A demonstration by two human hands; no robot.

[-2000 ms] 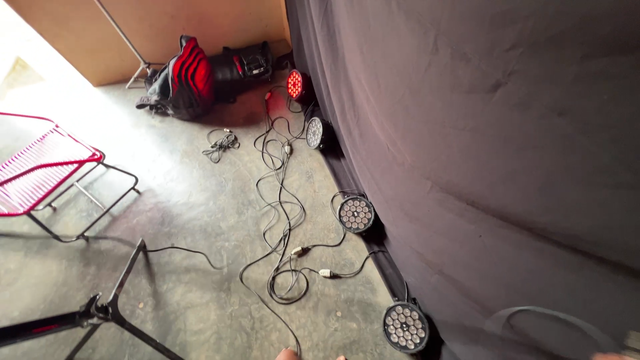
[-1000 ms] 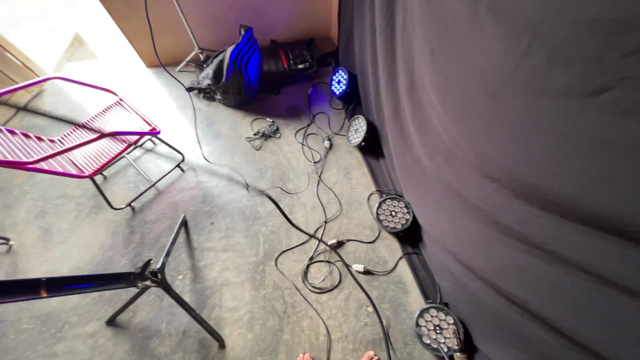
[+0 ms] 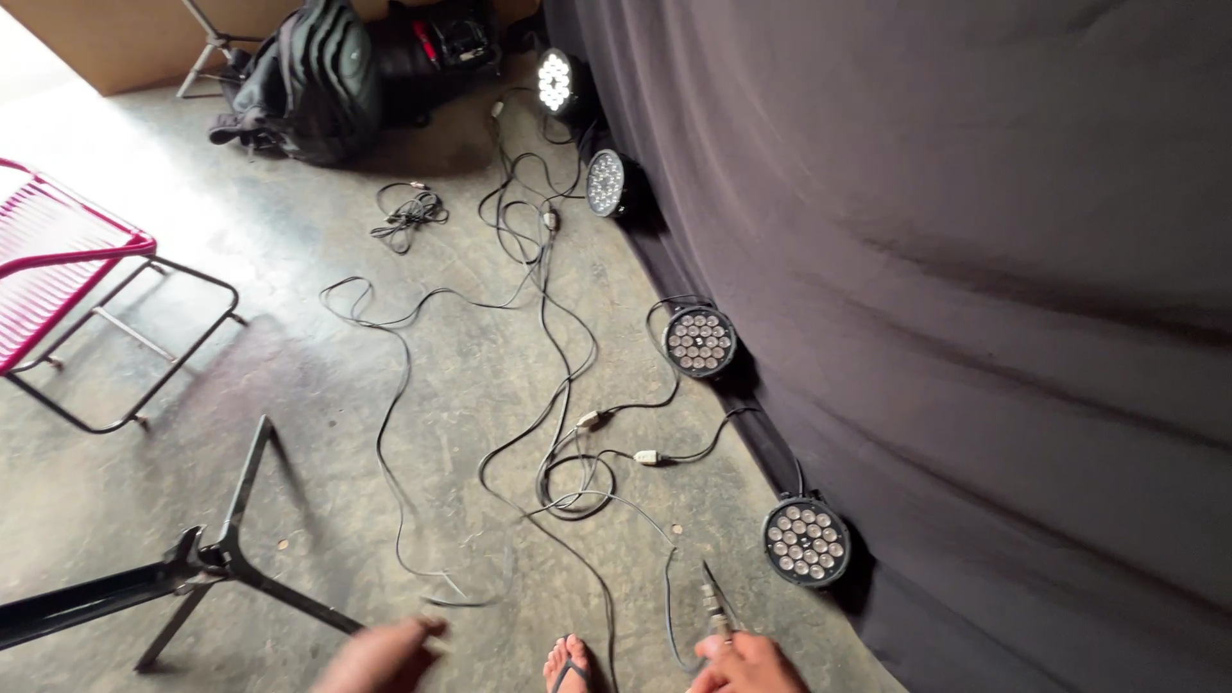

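Observation:
My right hand [image 3: 751, 666] is at the bottom, right of centre, closed on a metal cable connector [image 3: 714, 611] with a dark cable at its upper end. My left hand [image 3: 385, 656], blurred, is at the bottom left of centre; whether it holds something thin does not show. Thin black cables [image 3: 385, 433] run over the concrete floor between and beyond the hands. Pale inline plugs [image 3: 648, 457] join some of them. Round LED stage lights [image 3: 807, 541] stand in a row along the dark curtain [image 3: 962, 289]. The farthest light [image 3: 554, 82] glows white; the others are unlit.
A black metal stand [image 3: 221, 558] with spread legs is at the lower left. Behind it is a pink-corded chair [image 3: 77, 255]. A backpack [image 3: 322, 91], a light tripod [image 3: 217, 43] and a coiled cable [image 3: 409, 217] are farther back. My sandalled foot [image 3: 568, 664] shows below.
Both hands have come into view at the bottom, the right one with a connector. The far light has gone from red to blue to white. A cable now lies looped across the floor's middle.

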